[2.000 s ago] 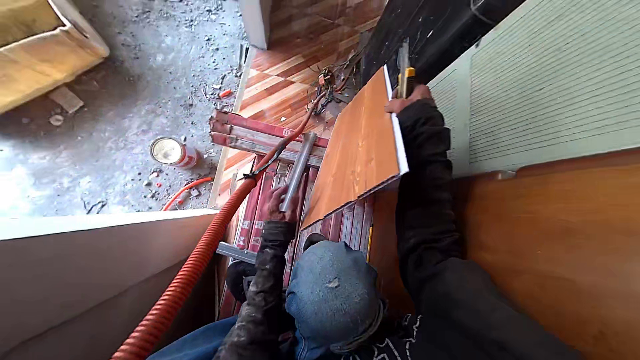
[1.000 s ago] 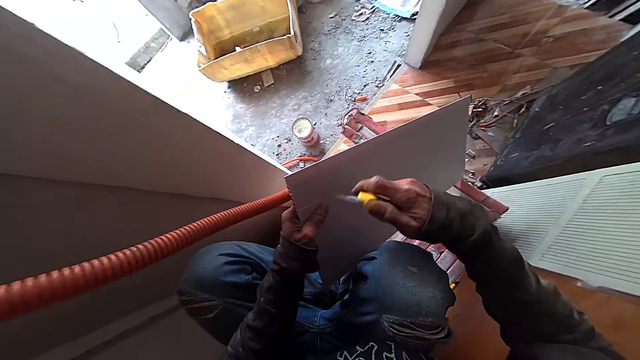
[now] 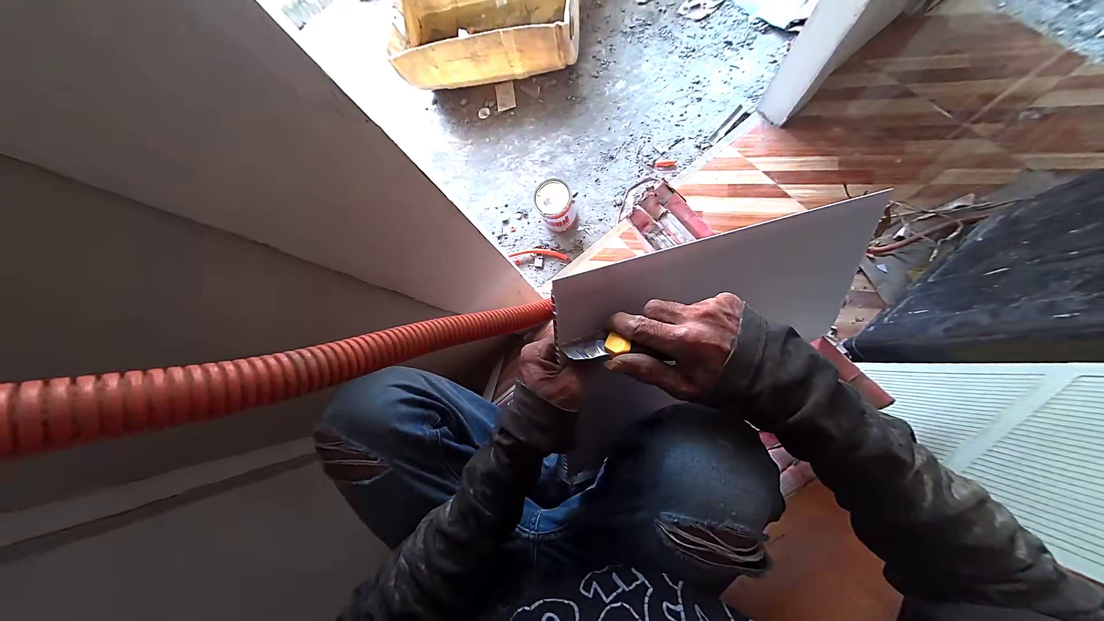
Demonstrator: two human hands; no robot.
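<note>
A panel (image 3: 724,267) with a pale grey face stands tilted between my knees. My left hand (image 3: 550,366) grips its left edge, the fingers partly hidden. In my right hand (image 3: 681,341) is a utility knife (image 3: 617,343) with a yellow end; its metal blade lies near the panel's left edge, close to my left fingers. Whether the blade is cutting into the panel I cannot tell.
An orange corrugated hose (image 3: 276,375) runs from the left to the panel. A wall (image 3: 216,190) rises at left. Beyond are an open can (image 3: 555,204), a worn yellow container (image 3: 492,56) and red metal pieces (image 3: 668,216). Ribbed pale panels (image 3: 992,431) and a black object (image 3: 992,276) are at right.
The panel has turned from its wood-look face to its grey face. The metal tube seen in my left hand two seconds ago is out of it. Since one second ago, the knife has moved left to the panel's edge.
</note>
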